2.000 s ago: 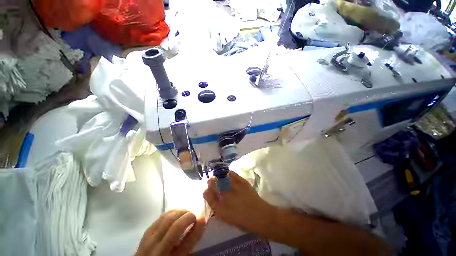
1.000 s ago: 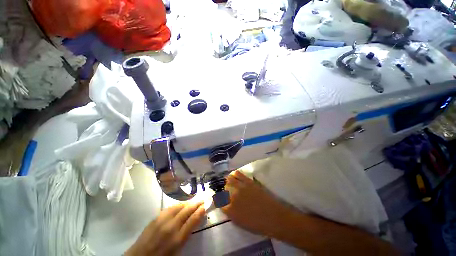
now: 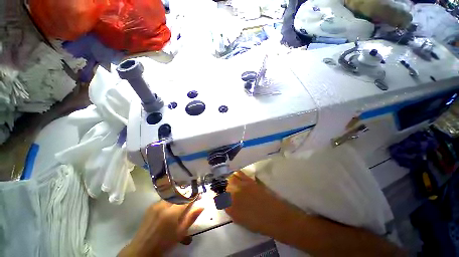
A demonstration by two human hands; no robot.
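Observation:
The white sewing machine point(image 3: 226, 125) with a blue stripe spans the middle; its needle area is brightly lit. My left hand point(image 3: 168, 221) lies on the bed just left of and below the needle area, fingers toward it. My right hand point(image 3: 244, 201) is at the right side of the needle area, its fingertips partly hidden behind the dark knob point(image 3: 222, 201). Glare and the machine head hide whether either hand holds fabric. White sewn fabric point(image 3: 322, 185) lies under the machine arm, behind my right forearm.
A folded white stack point(image 3: 60, 216) lies at the left table edge. Loose white strips point(image 3: 108, 150) lie left of the machine head. Red-orange plastic bags point(image 3: 100, 25) are at the upper left. A dark control panel point(image 3: 425, 111) is on the machine's right. A yellow-handled tool point(image 3: 428, 183) is at far right.
Since two seconds ago, the view has shifted, and more bare bed shows below the needle. Since one second ago, my left hand has drawn slightly left with its fingers more bent; my right hand has barely moved.

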